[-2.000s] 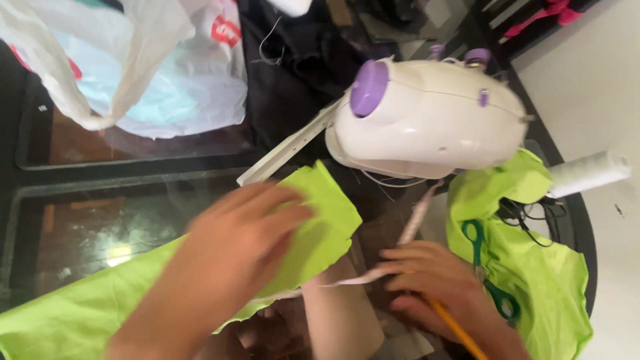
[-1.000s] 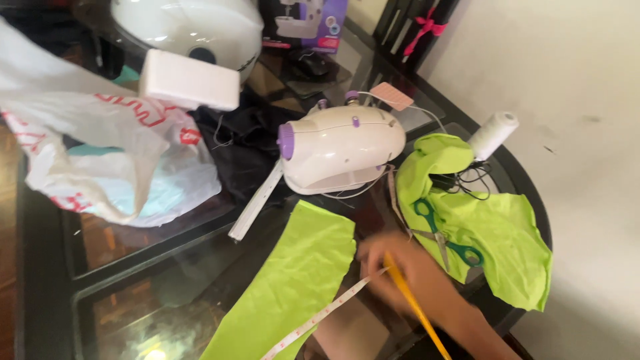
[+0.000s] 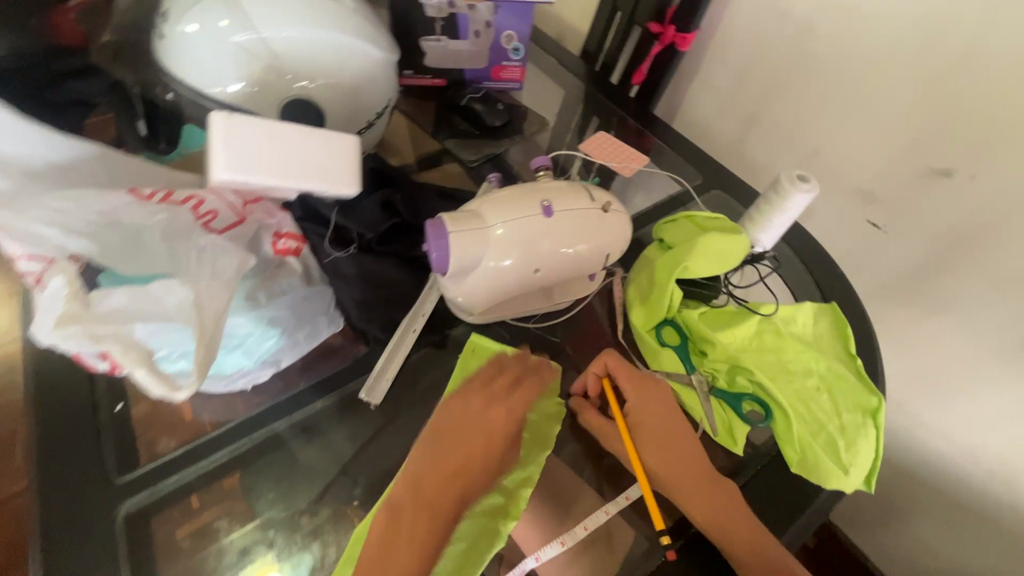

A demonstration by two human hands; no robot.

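A strip of lime green fabric [image 3: 540,432] lies on the glass table, and my left hand [image 3: 488,416] rests over its upper part, nothing visible held in it. Close to the strip's right edge, my right hand [image 3: 632,412] has a yellow pencil [image 3: 632,448] between its fingers, the eraser end toward me. A white tape measure [image 3: 584,528] runs below and under that hand; whether the fingers also pinch it is hidden. Beyond both hands stands a white and purple mini sewing machine [image 3: 536,244]. Green-handled scissors [image 3: 694,376], blades apart, lie on more green fabric [image 3: 808,384].
On the left are a white plastic bag [image 3: 184,320], a white box [image 3: 284,154], black cloth [image 3: 360,272] and a helmet [image 3: 280,60]. A thread cone [image 3: 780,210] stands at the right beside black cables [image 3: 752,288]. A white ruler-like strip [image 3: 402,340] lies by the machine.
My left hand, out of view one second ago, is back over the fabric strip. My right hand still has the pencil. The view has shifted since the first frame.
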